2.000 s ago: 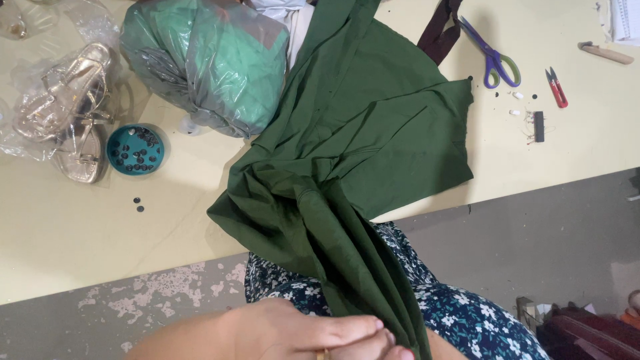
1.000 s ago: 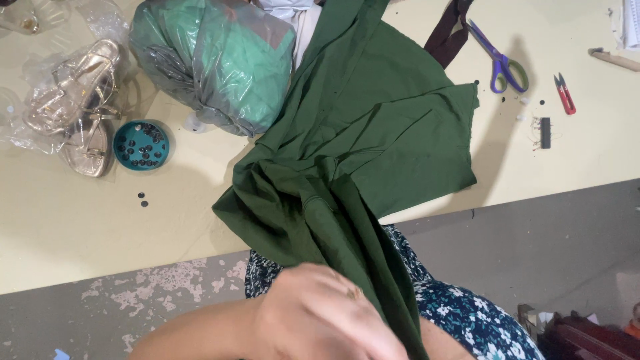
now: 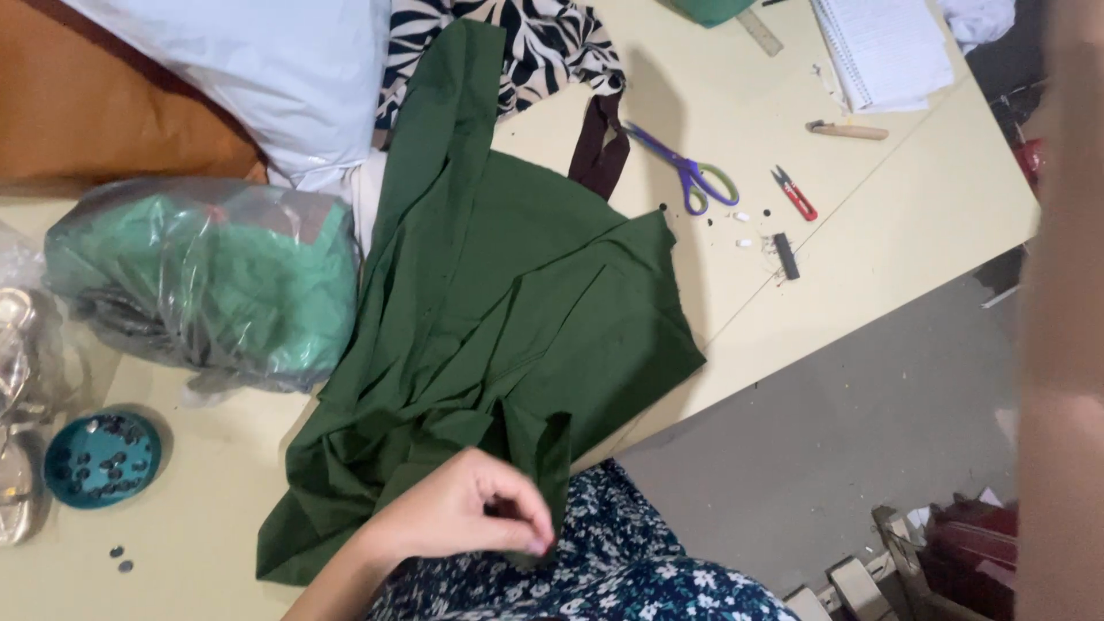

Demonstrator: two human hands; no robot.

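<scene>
A dark green cloth [image 3: 517, 319] lies rumpled across the table, its lower folds hanging at the near edge over a floral garment [image 3: 621, 535]. My left hand [image 3: 483, 509] is above these lower folds, fingers curled and thumb near the forefinger; whether anything thin is between the tips I cannot tell. A blurred forearm, seemingly my right one, rises close to the camera along the right edge, its hand outside the view. Beyond the cloth are purple-and-green scissors [image 3: 686, 171], red thread snips [image 3: 795, 193] and a dark bar with pins [image 3: 786, 256].
A teal dish of dark buttons [image 3: 102, 457] stands left, two loose buttons [image 3: 121, 559] below it. Near it are a plastic bag of green fabric [image 3: 207, 276] and gold sandals [image 3: 15, 379]. Patterned cloth [image 3: 552, 52], a wooden-handled tool [image 3: 849, 131] and a spiral notebook [image 3: 888, 52] lie farther back.
The view has shifted, showing more of the table's far side. My left hand, earlier low over the hanging folds, is now higher against the cloth. A forearm has come up at the right edge.
</scene>
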